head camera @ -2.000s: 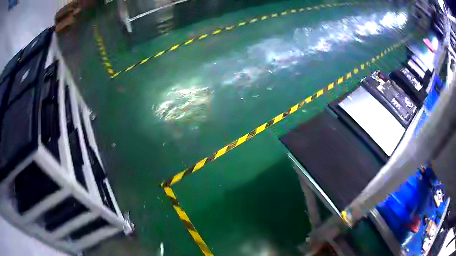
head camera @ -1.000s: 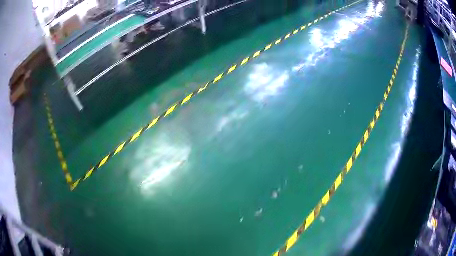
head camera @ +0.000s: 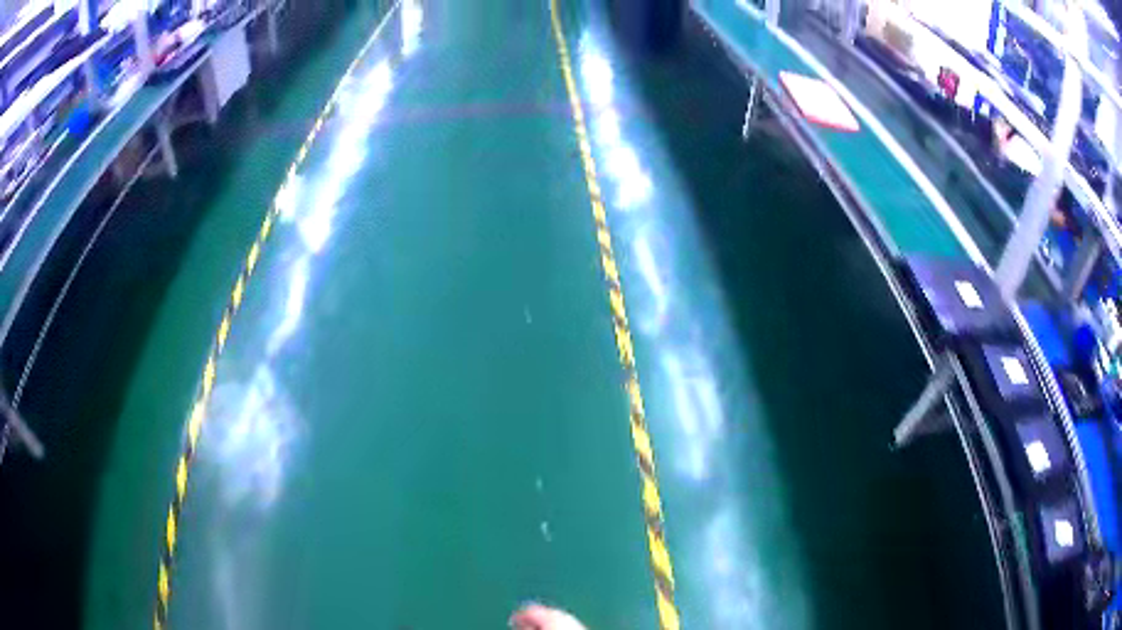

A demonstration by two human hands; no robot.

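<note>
A small part of a bare hand, which seems to be my right hand (head camera: 548, 618), shows at the bottom edge. It is cut off there, so its fingers and anything held are hidden. My left hand is not in view. Nearest in front is a green floor (head camera: 455, 369) with bright reflections. A yellow-black tape line (head camera: 630, 382) runs away to the right of the middle, and another tape line (head camera: 219, 338) curves along the left.
At right a long green bench (head camera: 892, 185) bears a flat white, red-edged piece (head camera: 818, 101) and several dark units with white squares (head camera: 1011, 370). Bench legs (head camera: 925, 406) stand below. Another green bench line (head camera: 74, 172) runs along the left.
The view has swung to the right, from the floor corner and dark rack to straight along the aisle between two bench lines. Part of a hand has come in at the bottom.
</note>
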